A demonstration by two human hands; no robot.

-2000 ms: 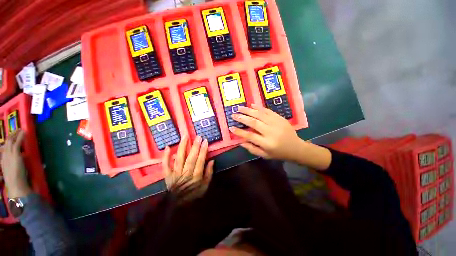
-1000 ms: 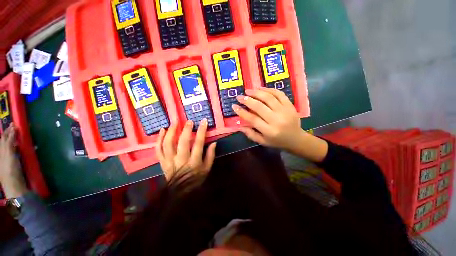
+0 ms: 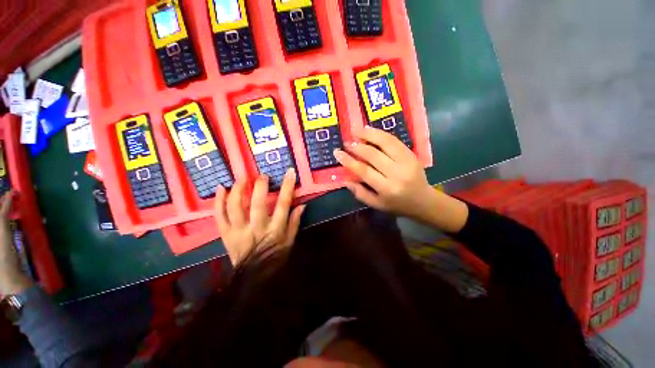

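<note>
A red phone tray (image 3: 215,83) holds several yellow and black keypad phones face up in two rows, most with lit screens; its top-left pocket has no phone. My left hand (image 3: 258,215) rests at the near edge, fingertips on the lower keys of the middle near-row phone (image 3: 267,144). My right hand (image 3: 384,172) lies over the near right corner, its fingers spread between the fourth near-row phone (image 3: 317,118) and the rightmost one (image 3: 381,100), covering part of the rightmost phone's keys. Neither hand grips a phone. The far-row phones on the right are cut off by the frame's top.
White and blue batteries (image 3: 50,118) lie loose on the green workbench (image 3: 143,266) left of the tray. Another person's hand (image 3: 8,251) is at a red tray (image 3: 32,208) at far left. Stacked red trays (image 3: 618,251) stand low at right. More red trays (image 3: 43,21) lie behind.
The view has shifted, so the tray sits higher and more to the left. The middle and fourth near-row screens changed from white to blue pictures. Both hands stay near the same phones.
</note>
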